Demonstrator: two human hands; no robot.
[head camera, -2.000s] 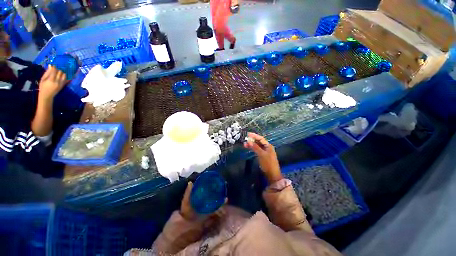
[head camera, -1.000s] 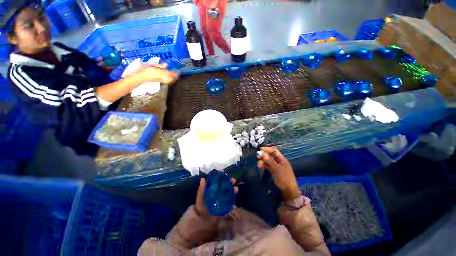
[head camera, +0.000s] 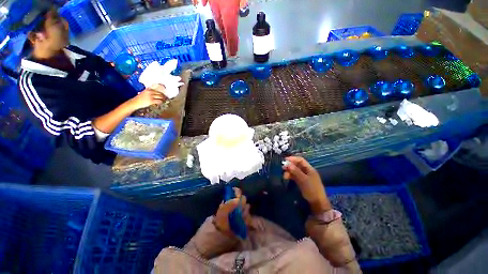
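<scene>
My left hand (head camera: 230, 213) holds a blue dome shell (head camera: 237, 220) above my lap, turned edge-on. My right hand (head camera: 302, 176) pinches a small white fitting (head camera: 286, 164) between thumb and fingertips, just off the rail's near edge. The round cream tub (head camera: 230, 130) stands on a crumpled white cloth (head camera: 230, 159) on the rail. A loose pile of small white fittings (head camera: 275, 143) lies to the right of the tub.
The mesh belt (head camera: 299, 93) carries several blue pieces. Two dark bottles (head camera: 261, 40) stand at its far edge. A co-worker (head camera: 69, 88) sits at left behind a shallow blue tray (head camera: 167, 143). A parts bin (head camera: 420, 230) is below right, a blue crate (head camera: 88, 230) below left.
The shell in my left hand has turned from face-on to edge-on. A further blue piece shows at the belt's left end. The co-worker's hand has drawn back from the belt to the side board.
</scene>
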